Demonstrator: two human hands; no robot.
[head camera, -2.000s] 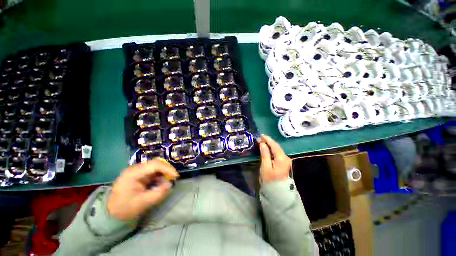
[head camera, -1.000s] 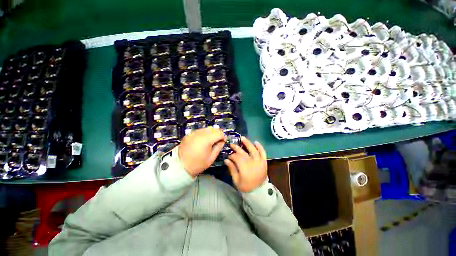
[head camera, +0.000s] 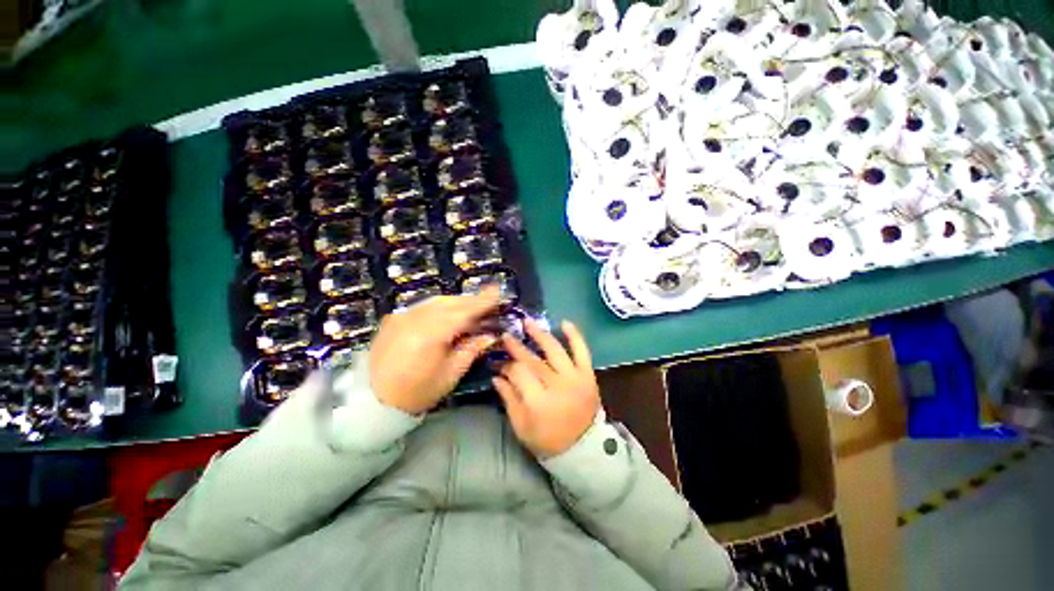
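Observation:
A black blister tray lies on the bench in front of me, with a camera board module in each visible pocket. My left hand is over its near right part, fingertips bent down at the lower pockets of the right column. My right hand is beside it at the tray's near right corner, fingers spread, fingertips close to the left ones. The fingers hide the corner module, and whether either hand grips something cannot be told.
Stacked module trays stand at left, small white labels on their edge. White camera housings with thin cables lie packed at right. An open cardboard box and a white roll are below the bench edge.
Two seconds ago my hands were apart, with yellow at the left fingertips; they have come together at the tray's near right corner. The view has shifted, the housings now appearing nearer.

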